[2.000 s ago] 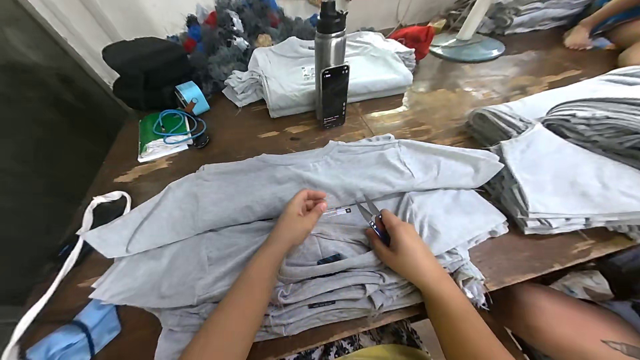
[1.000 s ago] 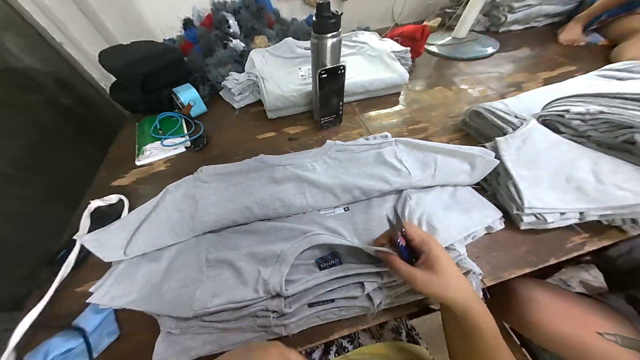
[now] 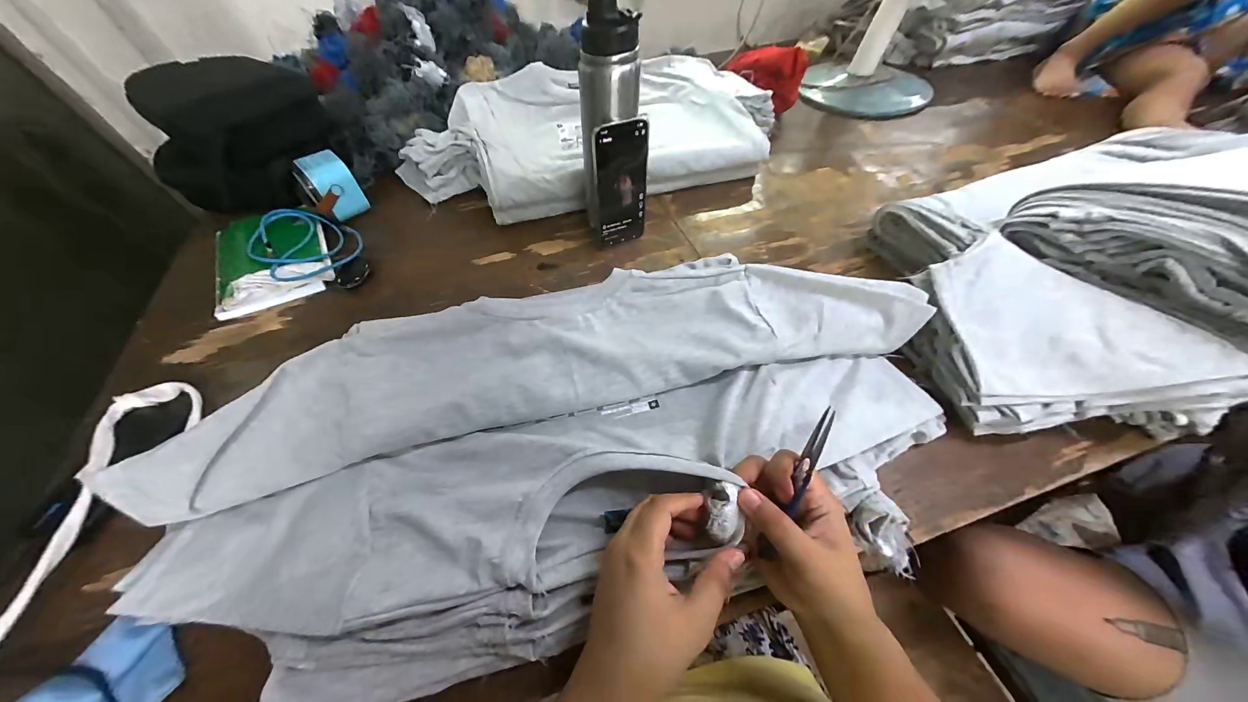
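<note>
A stack of grey T-shirts (image 3: 439, 507) lies across the near part of the table, the top one with its neckline facing me. At the right side of that neckline, my left hand (image 3: 663, 565) pinches a bunched bit of the collar fabric (image 3: 723, 512). My right hand (image 3: 804, 536) grips the same collar edge between thumb and finger and also holds small thread snips (image 3: 811, 458), their pointed blades upward. Behind the neckline lies a folded-over grey shirt part (image 3: 546, 361). A dark neck label is partly hidden behind my left fingers.
Behind the shirts stand a steel bottle (image 3: 609, 88) and a phone (image 3: 621, 180). Folded pale shirts (image 3: 682, 127) lie beyond. Stacked grey fabric (image 3: 1102, 322) is at right. A tape roll (image 3: 331, 183) and blue cord (image 3: 292, 244) are at left. Another person's hand (image 3: 1058, 73) rests at upper right.
My left hand, out of view above the shirts a second ago, is back at the collar beside my right hand. The collar's right edge is now bunched between them.
</note>
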